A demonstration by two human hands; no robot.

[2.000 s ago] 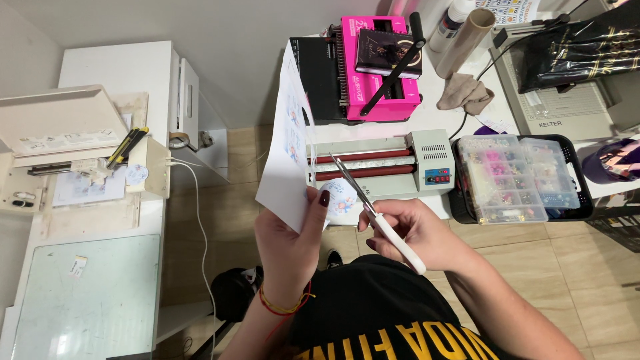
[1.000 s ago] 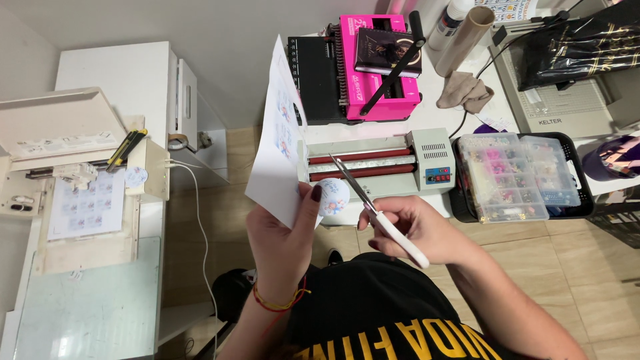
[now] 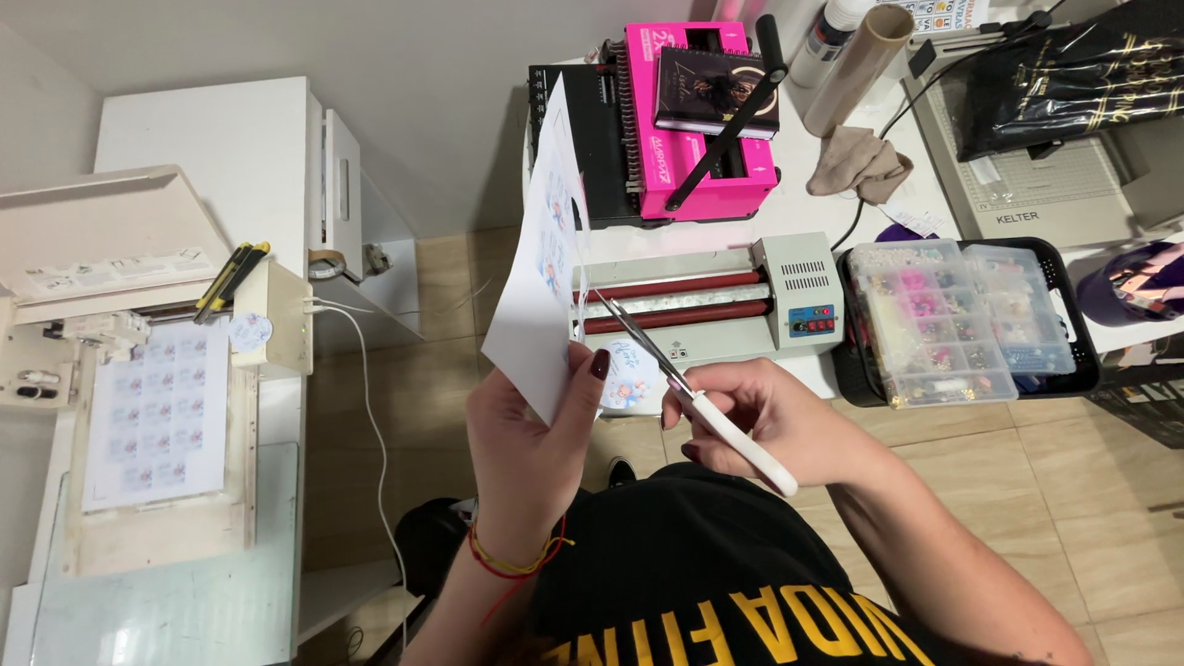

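My left hand [image 3: 532, 439] pinches the lower edge of a white printed sheet [image 3: 527, 314] held on edge, its printed side turned right. A round printed cutout [image 3: 629, 375] shows just right of my left thumb; whether it is held or joined to the sheet I cannot tell. My right hand [image 3: 763, 416] holds white-handled scissors [image 3: 726, 430], their blades slightly parted, tips pointing up and left beside the sheet's right edge. A thin curved strip of paper stands out from that edge above the tips.
A cutting plotter [image 3: 268, 301] with a printed sheet [image 3: 157, 416] stands left. Beyond my hands are a laminator [image 3: 795, 305] and a pink binding machine [image 3: 758, 190]. Right are a compartment box [image 3: 934, 324] in a black basket [image 3: 1082, 370], a cloth [image 3: 860, 166] and a paper trimmer [image 3: 980, 203].
The printed sheet on the cutting plotter has moved toward the near side, out from under the carriage, and more of it shows. My hands and the scissors have shifted only slightly.
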